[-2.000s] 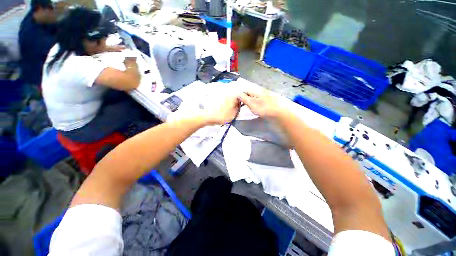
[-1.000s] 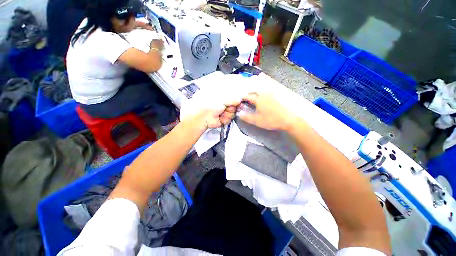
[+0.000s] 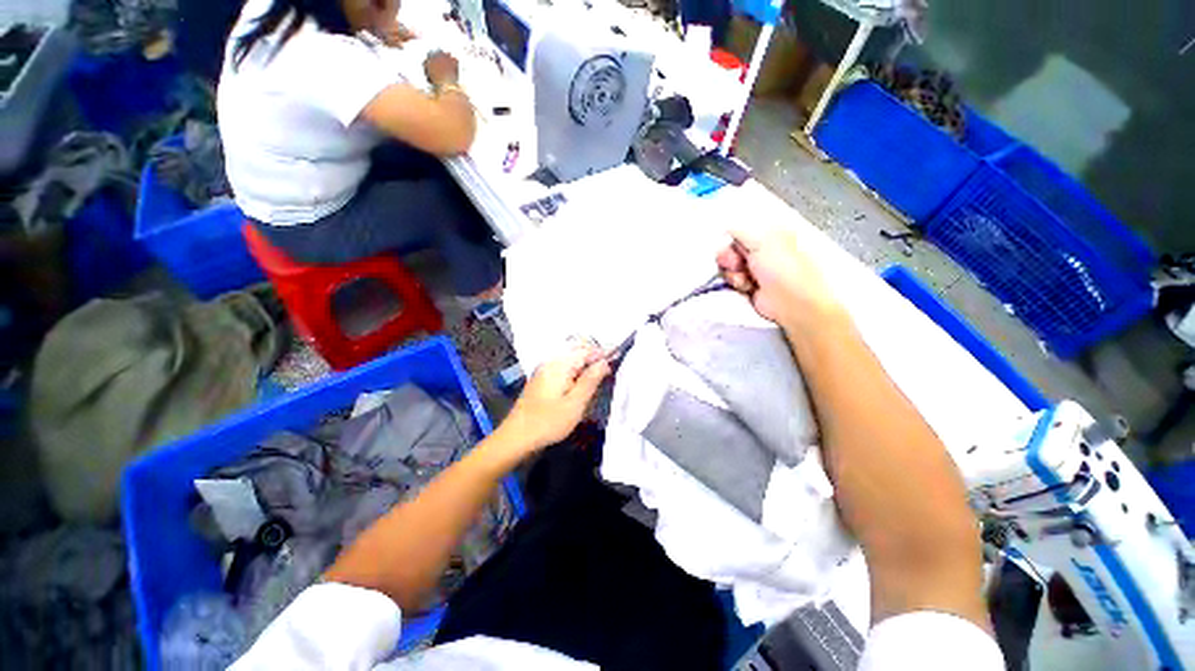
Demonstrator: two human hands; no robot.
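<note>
A bundle of white fabric pieces with grey patches [image 3: 714, 452] lies over the front edge of the white table [image 3: 872, 295]. A thin dark fabric strip [image 3: 662, 312] runs across the top of the bundle. My left hand [image 3: 566, 391] pinches one end of the strip at the bundle's left side. My right hand [image 3: 771, 273] grips the other end at the bundle's upper right. The strip is stretched between my hands. More white fabric [image 3: 590, 269] lies behind the bundle.
A white sewing machine [image 3: 1094, 537] stands at the right. A blue crate [image 3: 295, 426] with grey fabric pieces is on the floor at the lower left, beside an olive cloth heap [image 3: 125, 393]. A person [image 3: 308, 118] sits on a red stool [image 3: 347, 308] at the upper left.
My hands were close together at the top of the bundle and are now apart, left hand lower left, right hand upper right, with the strip between them. The view has shifted left and down.
</note>
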